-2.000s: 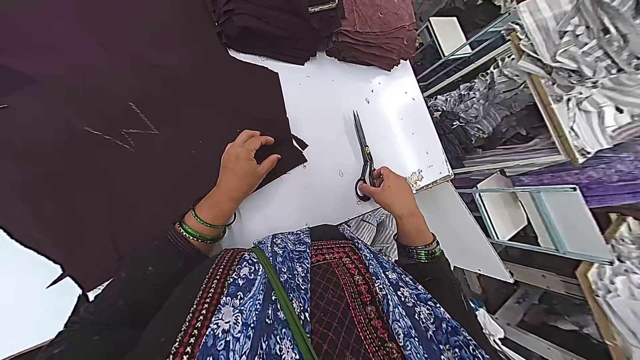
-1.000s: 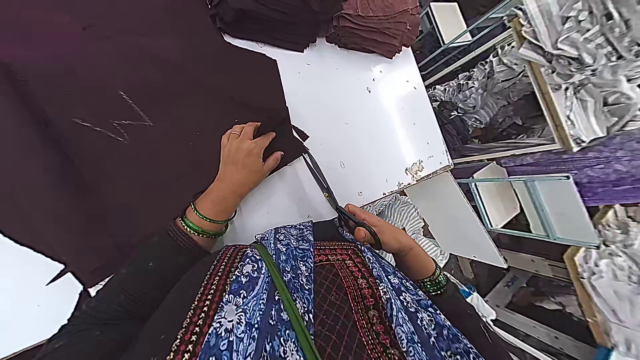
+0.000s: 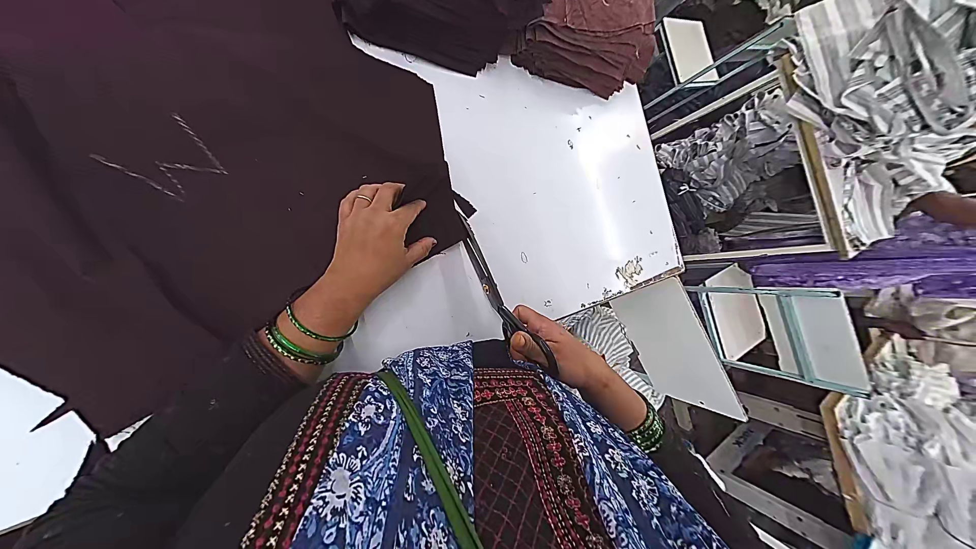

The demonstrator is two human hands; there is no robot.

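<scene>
Dark maroon fabric with chalk marks lies spread over the white table. My left hand rests on its right edge, fingers bent and spread. My right hand grips the black handles of fabric scissors, whose blades point up and left to the fabric's edge, beside a narrow dark strip. The blade tips are partly hidden at the cloth, so I cannot tell how far apart they are.
At the table's far side lie a stack of dark fabric pieces and a stack of brownish-red pieces. To the right are wooden-edged bins of grey striped fabric, purple cloth and blue-green metal frames.
Two seconds ago the scissors lay further right, apart from the cloth; my right hand has brought them left to the fabric's edge. My left hand has stayed on the cloth.
</scene>
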